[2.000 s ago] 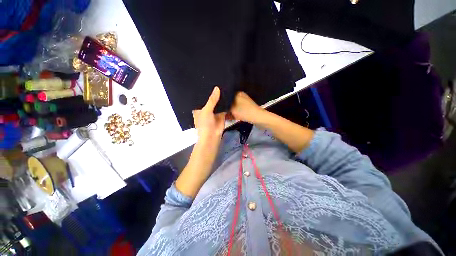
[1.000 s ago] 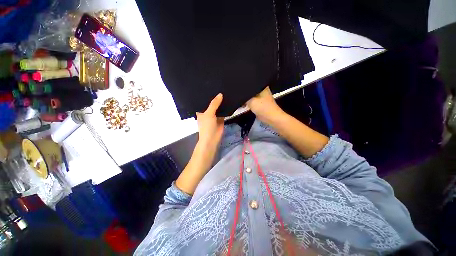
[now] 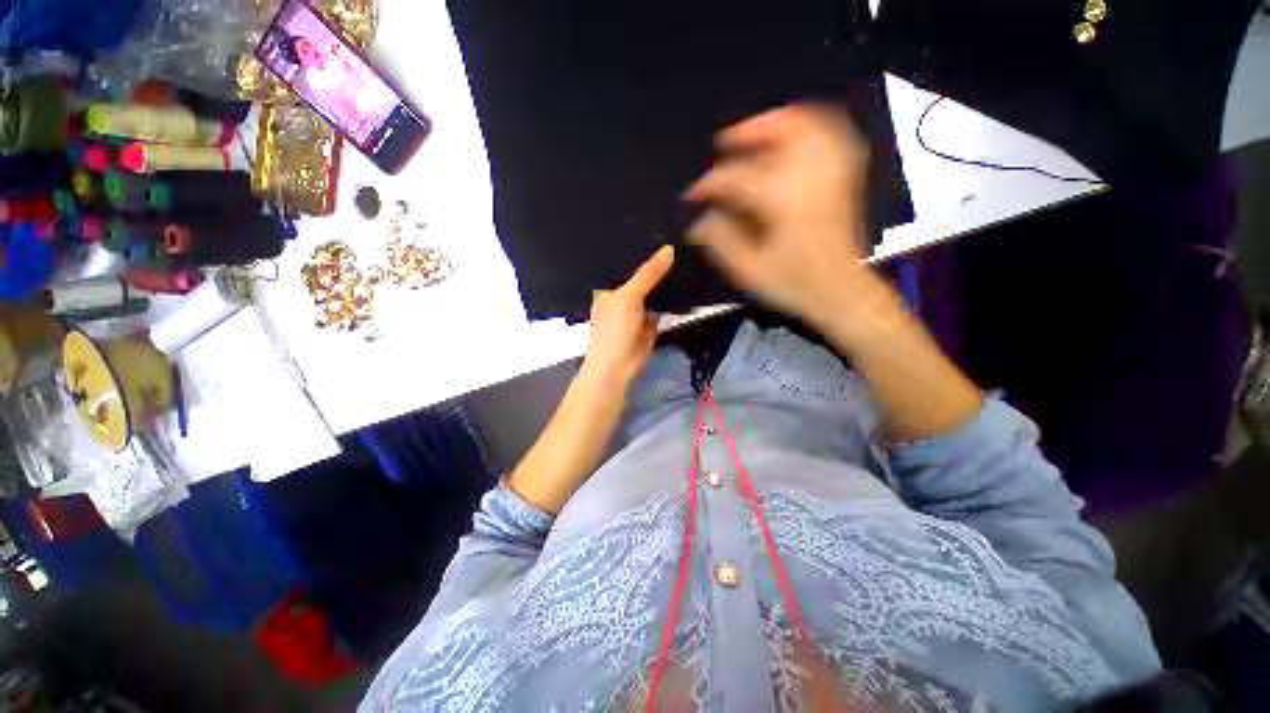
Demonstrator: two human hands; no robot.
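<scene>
A black fabric panel [image 3: 599, 139] lies on the white table and reaches its near edge. My left hand [image 3: 625, 318] grips the panel's near edge, thumb on top and fingers underneath. My right hand [image 3: 794, 202] is raised over the right part of the panel, blurred by motion, with bent fingers. Whether it holds a needle or thread cannot be made out. Loose gold-white buttons [image 3: 339, 288] lie in small piles left of the panel, below a black disc [image 3: 368, 201].
A second black piece [image 3: 1059, 84] with gold buttons [image 3: 1089, 21] lies at right, a dark thread loop [image 3: 975, 156] on the table beside it. At left are a lit smartphone [image 3: 343, 84], thread cones [image 3: 181, 192], a large yellow reel [image 3: 117, 389] and white paper [image 3: 258, 397].
My right hand has left the panel's near edge and risen over the fabric. My left hand keeps its grip. The table and its contents sit further right in view.
</scene>
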